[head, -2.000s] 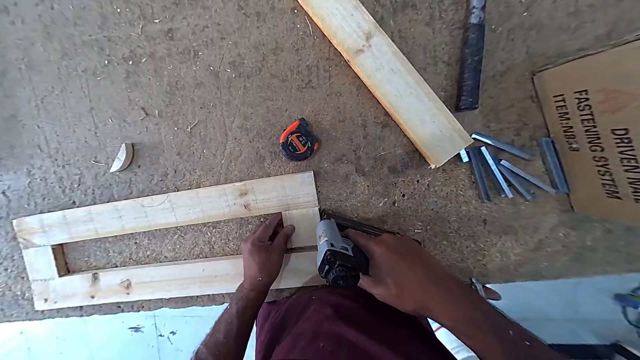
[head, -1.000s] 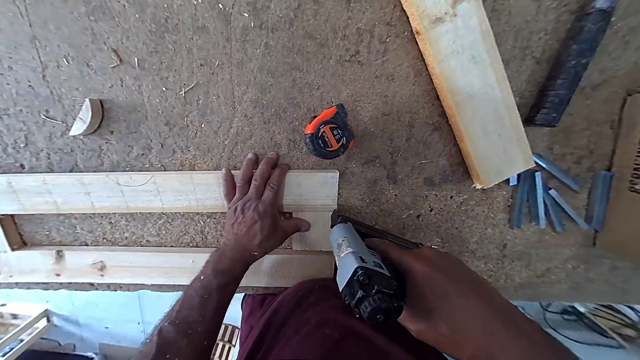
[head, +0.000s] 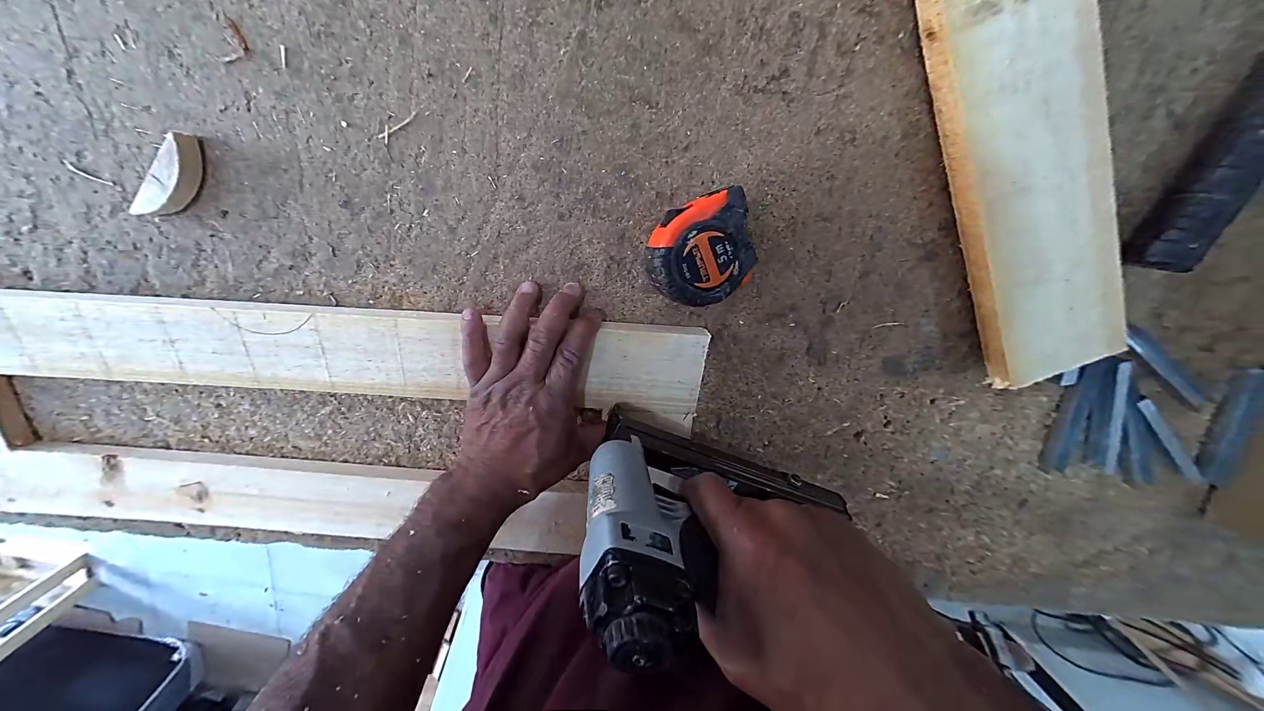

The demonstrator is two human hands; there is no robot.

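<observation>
My left hand (head: 523,405) lies with its fingers spread over the upper board of a narrow wooden frame (head: 365,346), near the frame's right end. Its thumb is partly hidden behind the tool. My right hand (head: 780,583) grips a grey and black pneumatic stapler (head: 632,533), whose nose is over the short end piece, close to my left thumb. The stapler covers most of that end piece. Above and to the right of the left hand lies an orange and black tape measure (head: 703,247).
A loose wooden board (head: 1037,188) lies at the upper right, beside a dark handle (head: 1205,178) at the edge of view. Several strips of metal staples (head: 1116,420) lie below it. A half-round wood offcut (head: 170,176) rests at the upper left of the particleboard worktop (head: 474,188).
My left hand has moved from the end piece onto the upper board, fingers now spread. The stapler's nose has shifted from the frame's end toward the left hand. The view has come closer.
</observation>
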